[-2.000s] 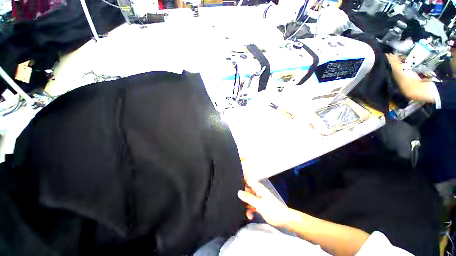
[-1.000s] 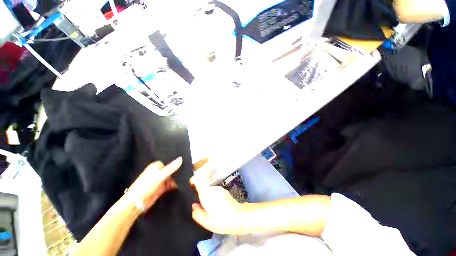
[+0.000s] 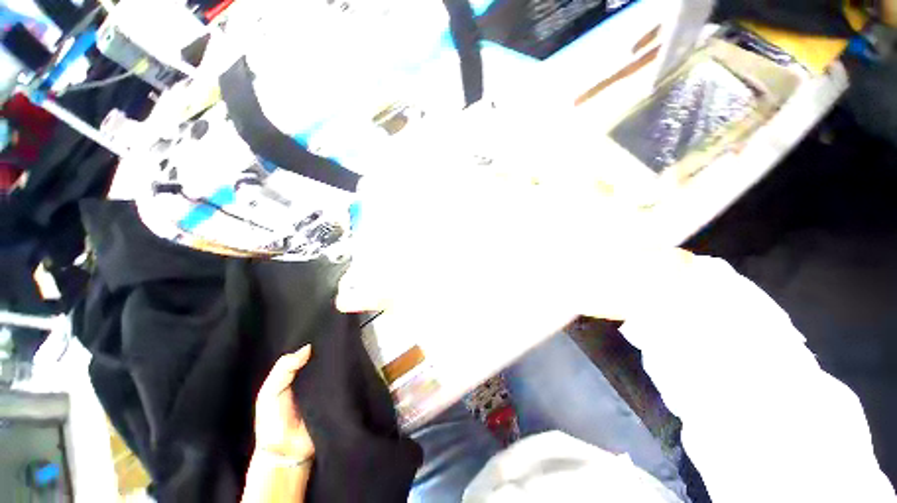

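The black cloth (image 3: pixel 172 334) hangs in folds at the left, its upper part reaching the machine's needle area (image 3: pixel 320 236). My left hand (image 3: pixel 283 408) rests at the cloth's folds below the needle area, thumb side up; its other fingers are not clearly seen, so its grip cannot be told. My right hand (image 3: pixel 369 290) is washed out by glare; its fingertips are at the cloth's right edge, just below the needle area. Whether they pinch the cloth cannot be told.
The white sewing machine head (image 3: pixel 413 59) carries dark straps (image 3: pixel 270 138). A shallow tray (image 3: pixel 787 93) with a dark, shiny slab (image 3: pixel 688 113) lies at the table's right. Brown tape (image 3: pixel 403 363) is near the front table edge (image 3: pixel 502 365). A grey unit (image 3: pixel 34 447) stands lower left.
The view has moved closer to the machine. My right hand has moved up from the front table edge to the needle area. My left hand is lower and farther from my right hand.
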